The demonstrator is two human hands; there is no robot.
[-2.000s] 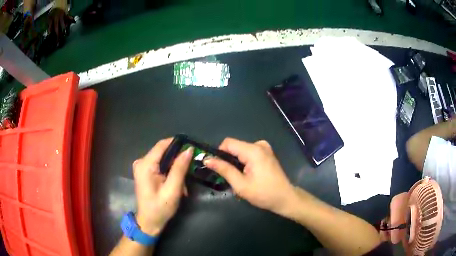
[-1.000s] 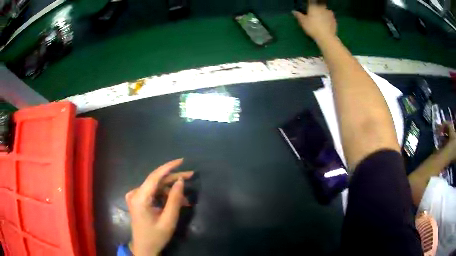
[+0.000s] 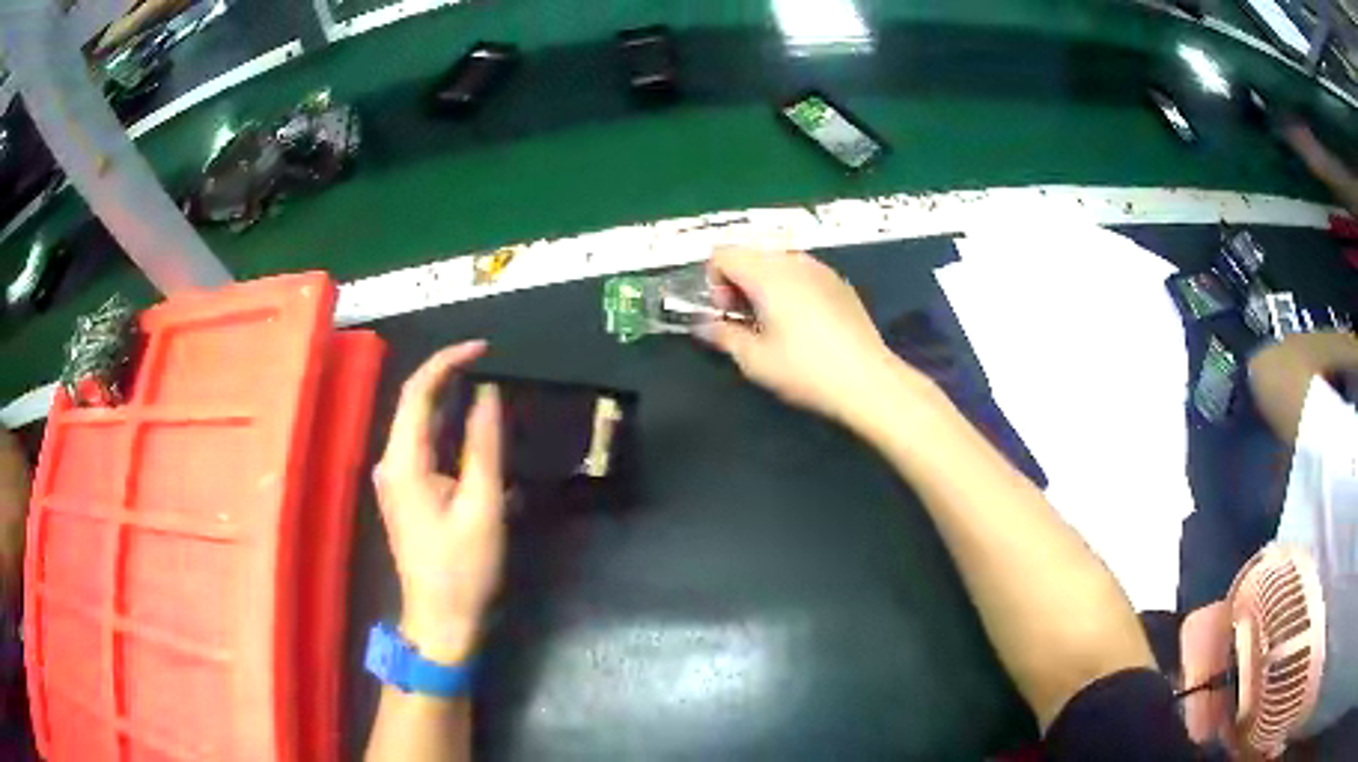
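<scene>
My left hand (image 3: 447,506), with a blue band at the wrist, holds a black phone housing (image 3: 559,432) by its left end above the dark bench mat. A pale gold strip shows at the housing's right end, and no green board shows in it. My right hand (image 3: 789,328) is at the board pile (image 3: 629,308) near the bench's far edge. Its fingertips are on the right part of the green and silver boards and partly cover them. Whether they grip a board cannot be told.
Red plastic trays (image 3: 179,521) stand at left. A large dark smartphone (image 3: 953,365) lies partly under my right forearm, beside white paper sheets (image 3: 1087,372). A pink fan (image 3: 1273,640) is lower right, near another person's arm. Phone units (image 3: 834,131) sit on the green belt (image 3: 566,179).
My left hand now holds a housing; one second ago it held none that I could make out. My right hand has moved back from the belt to the boards. A phone unit with a green board remains on the belt.
</scene>
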